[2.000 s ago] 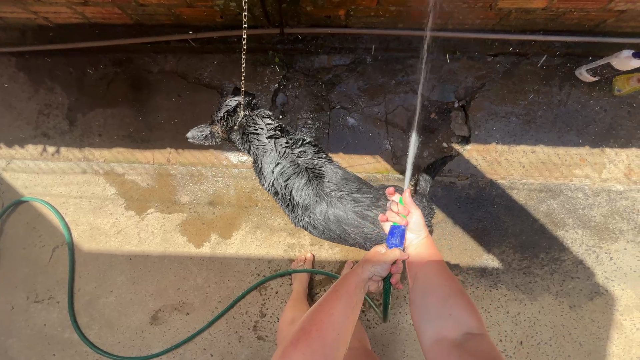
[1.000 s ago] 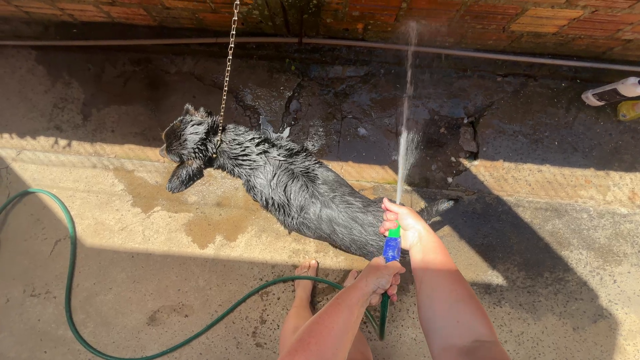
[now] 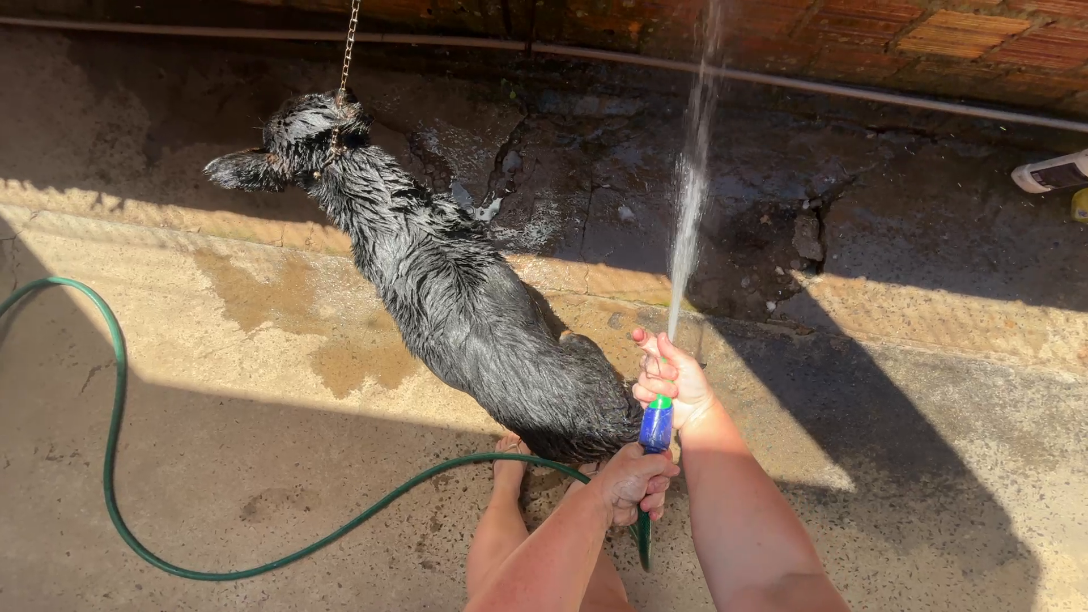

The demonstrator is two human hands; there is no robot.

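Observation:
My right hand (image 3: 671, 378) is closed around the green front end of a blue and green hose nozzle (image 3: 656, 427), and a jet of water (image 3: 688, 204) shoots from it toward the brick wall. My left hand (image 3: 636, 483) grips the nozzle's rear end, where the green garden hose (image 3: 116, 408) joins it. A wet black dog (image 3: 476, 306) stands left of my hands, its rump beside the nozzle and its head at the upper left. From its neck a metal chain (image 3: 349, 47) runs up out of view.
A brick wall (image 3: 960, 34) with a thin pipe (image 3: 807, 85) along its foot closes off the far side. The wet concrete there is cracked, with a loose chunk (image 3: 807, 236). A white bottle (image 3: 1050, 173) and a yellow item (image 3: 1080, 205) lie at the right edge. Bare feet (image 3: 510, 455) stand beside the dog.
The dog has turned its head; an ear now points left, and its rear end has swung closer to my feet. Both hands keep hold of the nozzle, and the water still runs.

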